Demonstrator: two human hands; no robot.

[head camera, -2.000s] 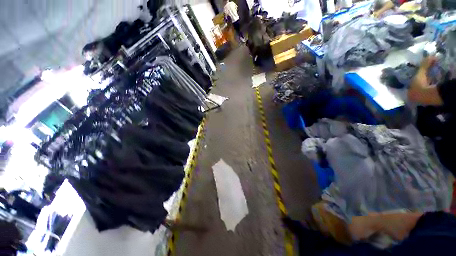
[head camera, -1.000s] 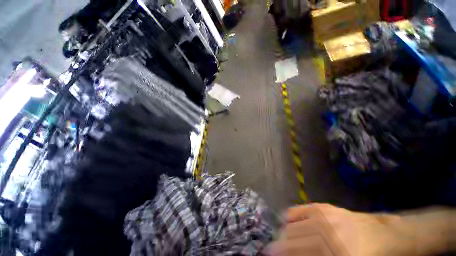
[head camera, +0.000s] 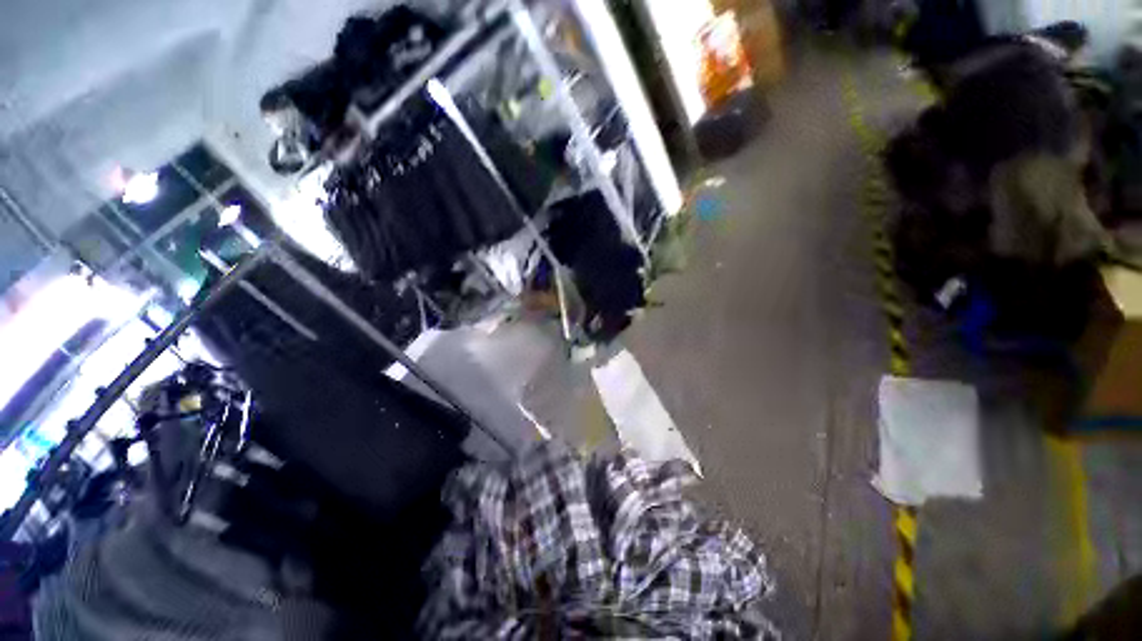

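A bundle of black, white and grey plaid garment pieces (head camera: 601,551) shows at the bottom centre, gathered in thick folds and cut off by the lower edge. It appears raised above the aisle floor. Neither my left hand nor my right hand can be made out. What holds the bundle is hidden below the frame. A dark blurred shape at the lower right corner cannot be identified.
Racks of dark garments (head camera: 426,200) stand on the left. The grey aisle (head camera: 764,313) runs ahead beside yellow-black tape (head camera: 904,570). White sheets (head camera: 929,441) lie on the floor. A person in dark clothes (head camera: 1002,163) and a cardboard box (head camera: 1112,363) are at the right.
The view has moved forward along the aisle and turned left. The plaid bundle remains at the bottom, slightly further right in view. The hand seen beside it a second ago has left the picture.
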